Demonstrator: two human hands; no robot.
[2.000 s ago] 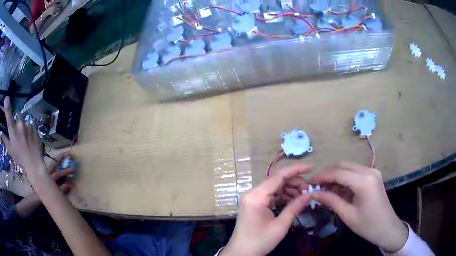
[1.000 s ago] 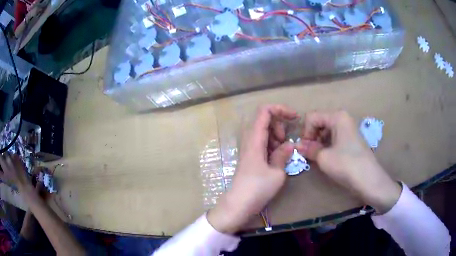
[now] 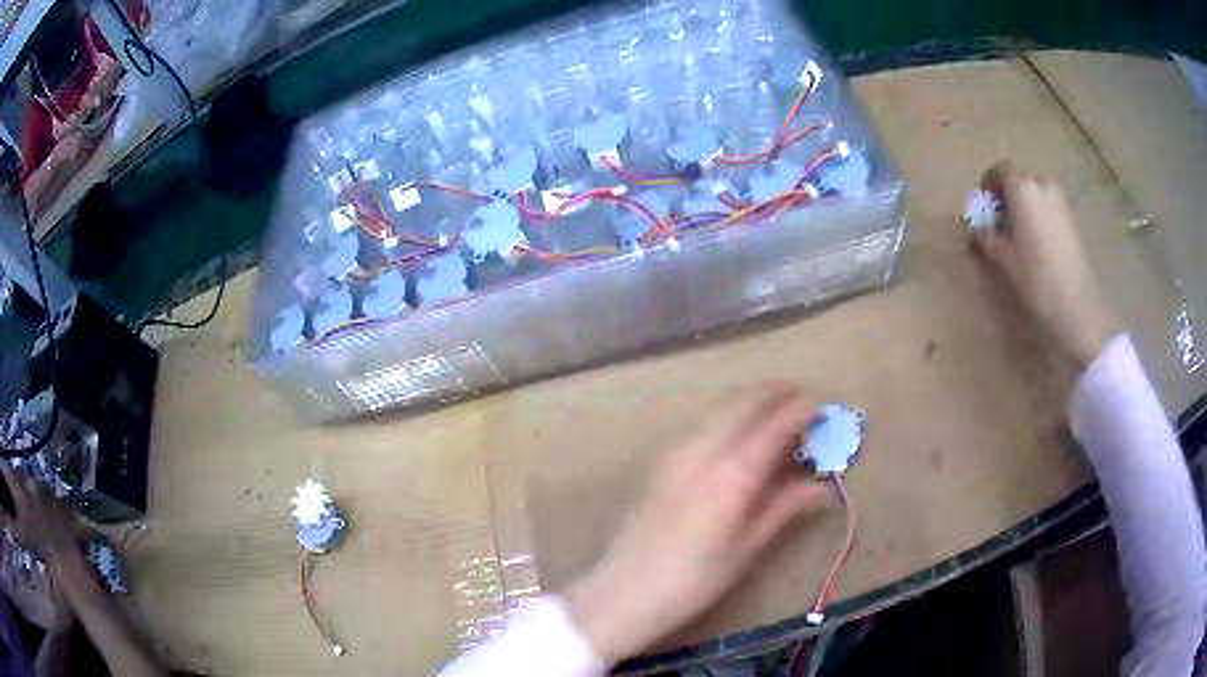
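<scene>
A silver-grey motor [image 3: 831, 439] lies on the cardboard, its leads trailing toward the front edge. My left hand [image 3: 721, 509] is blurred, fingers apart, with fingertips at the motor's left side; no grip on it shows. My right hand [image 3: 1039, 245] is at the far right, fingertips down beside a white toothed gear [image 3: 982, 208]. Whether it pinches a gear is hidden by the fingers. A motor with a white gear fitted [image 3: 315, 516] lies at the left, its leads toward the front.
A large clear tray stack [image 3: 622, 318] with motors and coloured leads stands at the back centre. A black box device [image 3: 113, 397] is at the left, near another person's hand [image 3: 46, 522]. Clear tape [image 3: 496, 595] crosses the cardboard near the curved front edge.
My hands have separated from around the motor and gear. A gear-fitted motor now lies at the left. My right hand has moved to the gears at far right. The camera view has shifted.
</scene>
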